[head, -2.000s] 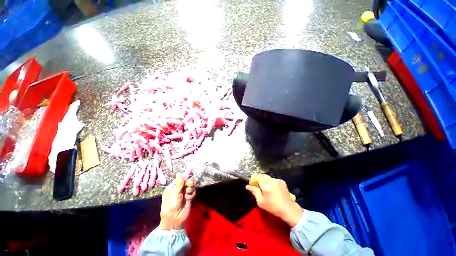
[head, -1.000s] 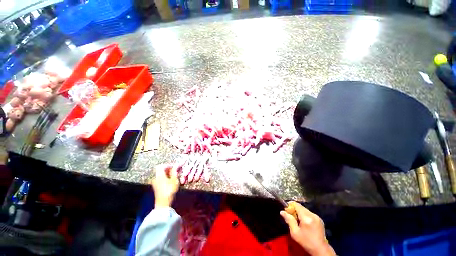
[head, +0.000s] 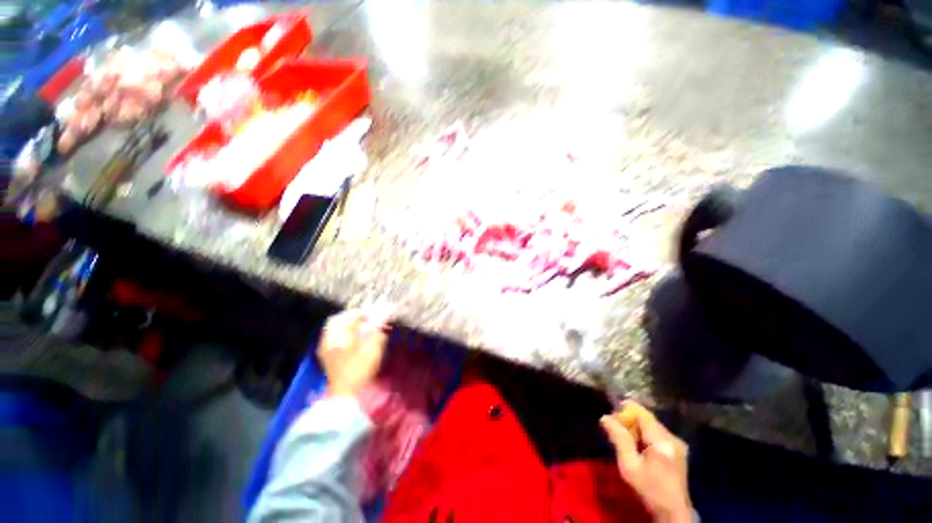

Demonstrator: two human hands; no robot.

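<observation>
The pink moulded pieces [head: 506, 241] lie in a loose heap on the speckled bench, partly washed out by glare. My left hand [head: 353, 351] is at the bench's front edge, left of the heap and above a blue tub [head: 289, 419] of pink pieces [head: 393, 424]. Its fingertips are blurred and I cannot tell whether they hold a piece. My right hand [head: 646, 455] is closed around the trimming knife at the front edge, right of the heap. The thin blade [head: 598, 370] points up and left, blurred, over the bench edge.
A large black hooded object [head: 828, 266] stands at the right, with a wooden-handled tool [head: 899, 424] beyond it. Red trays [head: 342, 97] with clear bags, a white cloth [head: 342, 158] and a phone [head: 304, 227] lie at the left. Peach-pink items [head: 123, 92] are heaped far left.
The view has turned left, so bench objects appear further right. My hands, close together two seconds ago, are wide apart. My left hand was beside the front row of pieces one second ago; the picture is blurrier.
</observation>
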